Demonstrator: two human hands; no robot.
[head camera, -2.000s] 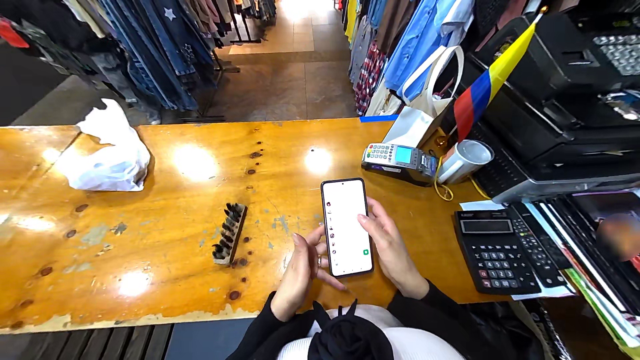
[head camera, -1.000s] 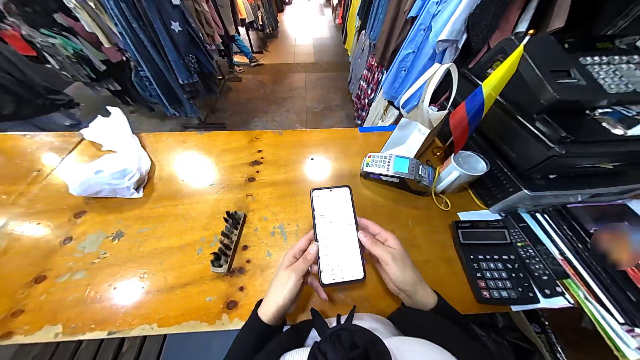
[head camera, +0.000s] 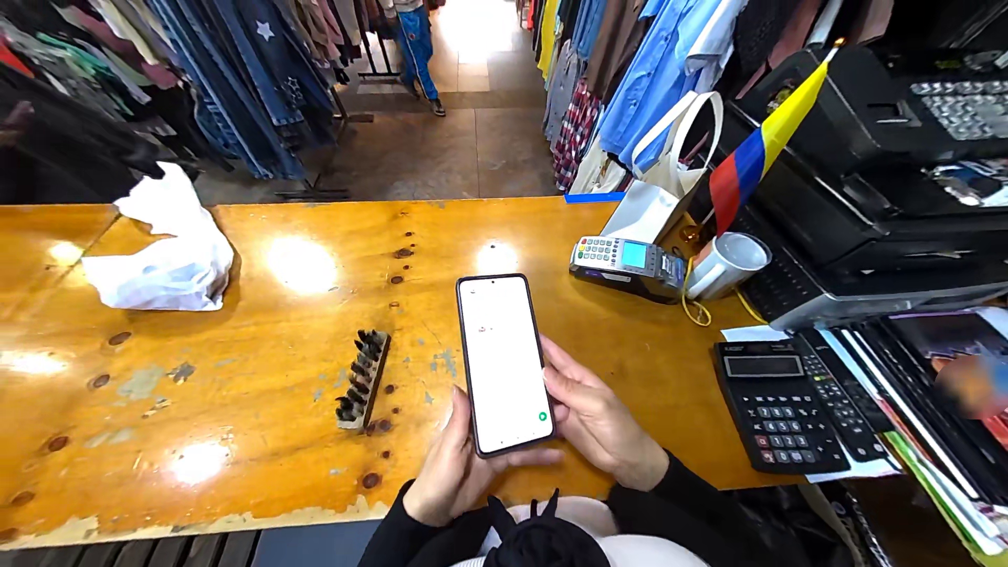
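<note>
A smartphone (head camera: 508, 362) with a lit, mostly white screen is held upright above the wooden counter. My left hand (head camera: 461, 461) supports its lower left side, the thumb along the edge and fingers reaching behind and below. My right hand (head camera: 598, 413) grips the lower right edge, with its fingers partly hidden behind the phone. Left of the phone, a narrow block with a row of dark, bristle-like tufts (head camera: 364, 379) lies on the counter.
A white plastic bag (head camera: 169, 264) rests on the wooden counter (head camera: 283, 346) at left. At right are a card payment terminal (head camera: 628, 264), a mug (head camera: 726, 264), a small flag (head camera: 760, 150), a desk calculator (head camera: 780, 405) and a cash register (head camera: 890, 110). Clothing racks flank the aisle, where a person stands.
The phone's screen content has changed. My left thumb has moved from over the phone's left edge to beside it. A person's legs now show more fully in the aisle.
</note>
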